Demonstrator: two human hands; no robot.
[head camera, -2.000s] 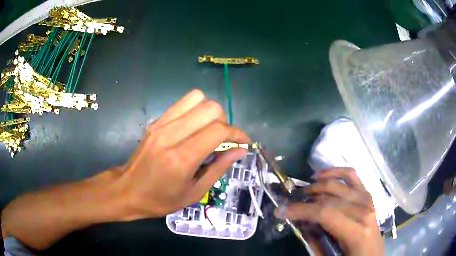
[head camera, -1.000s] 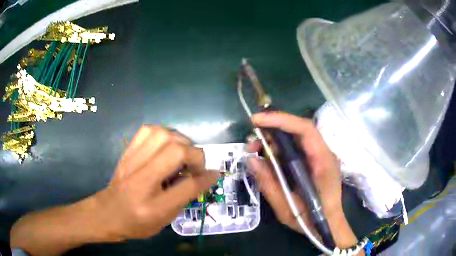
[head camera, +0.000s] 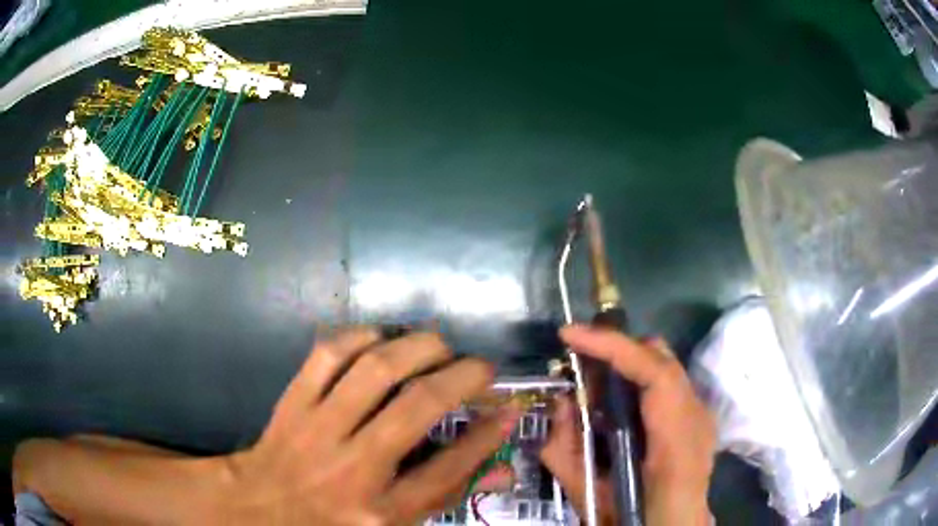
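Note:
My right hand (head camera: 658, 421) holds the soldering iron (head camera: 622, 431) by its dark handle. The brassy tip points up and away over the mat. The thin silvery solder guide (head camera: 576, 360) runs beside it. The white socket housing (head camera: 535, 509) lies low in the picture, cut off by the bottom edge and partly covered by both hands. My left hand (head camera: 370, 431) is over its left side, with fingertips at a brass contact strip (head camera: 530, 399) near the housing's top edge. Whether they grip the strip is hidden. Some right fingers are at the housing's right side.
A pile of brass contact strips (head camera: 134, 205) with green wires lies at the upper left, by a pale curved edging (head camera: 206, 23). The clear fume hood (head camera: 854, 298) stands at the right. A whitish plastic-wrapped bundle (head camera: 756, 390) lies beside it.
The strip with green wire that lay above the housing has left the mat. The iron has moved off the strip, its tip now pointing upward. The housing appears lower in view.

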